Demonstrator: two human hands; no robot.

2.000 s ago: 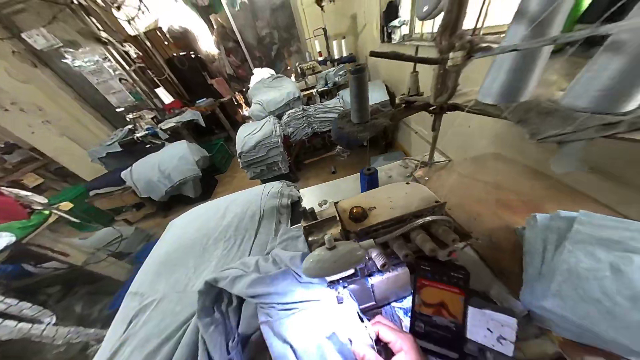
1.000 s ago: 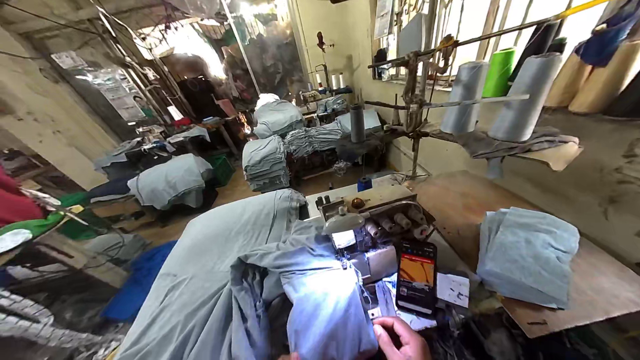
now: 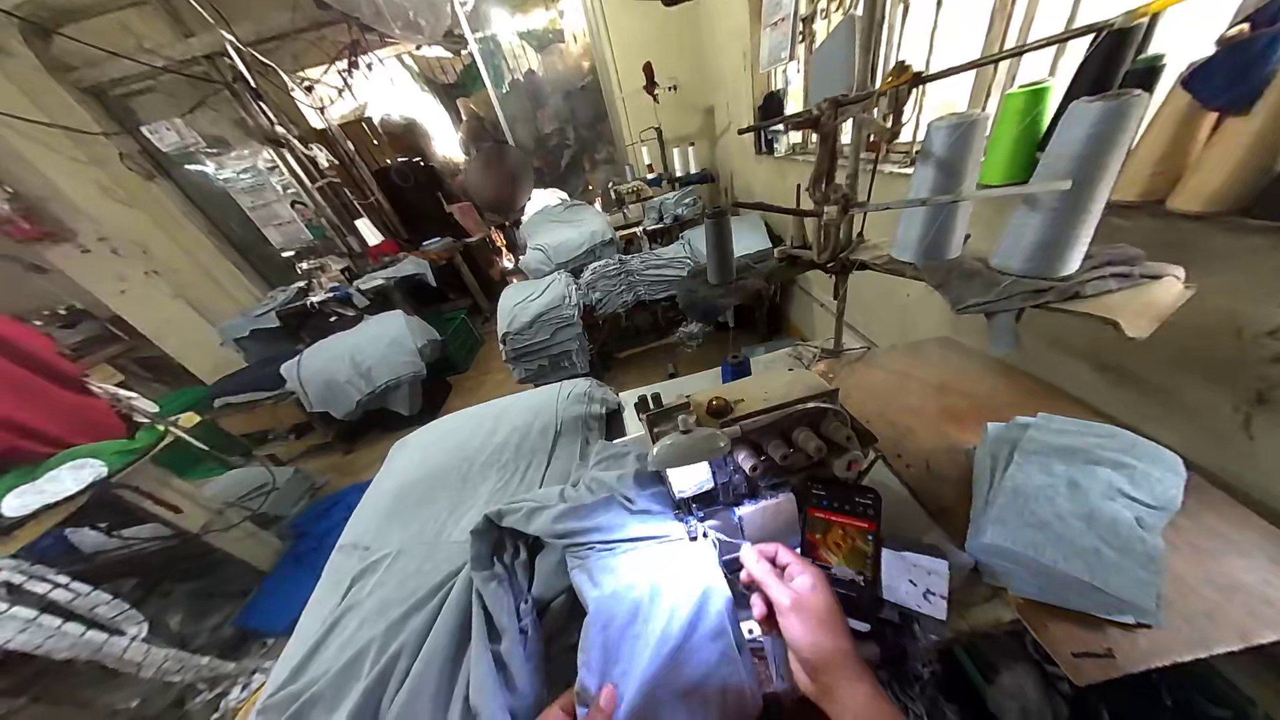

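Observation:
A grey-blue fabric garment [image 3: 655, 610] lies under the lit needle area of an overlock sewing machine [image 3: 750, 420]. My right hand [image 3: 790, 600] is just right of the needle area, thumb and forefinger pinched together at what looks like a thin strand or fabric end; the blur hides which. My left hand [image 3: 582, 704], mostly cut off by the bottom edge, has its fingers on the garment's lower edge. A smartphone [image 3: 841, 540] with a lit screen leans beside the machine, right of my right hand.
Stacked grey-blue fabric pieces [image 3: 1080, 515] lie on the wooden table [image 3: 1220, 560] at right. Grey thread cones [image 3: 940, 185] and a green cone [image 3: 1016, 132] stand on a rack above. More fabric [image 3: 430, 520] drapes left of the machine. Behind are fabric piles [image 3: 542, 325].
My right hand has moved up from the fabric's right edge toward the needle area. The view has swung, showing more of the thread rack than two seconds ago.

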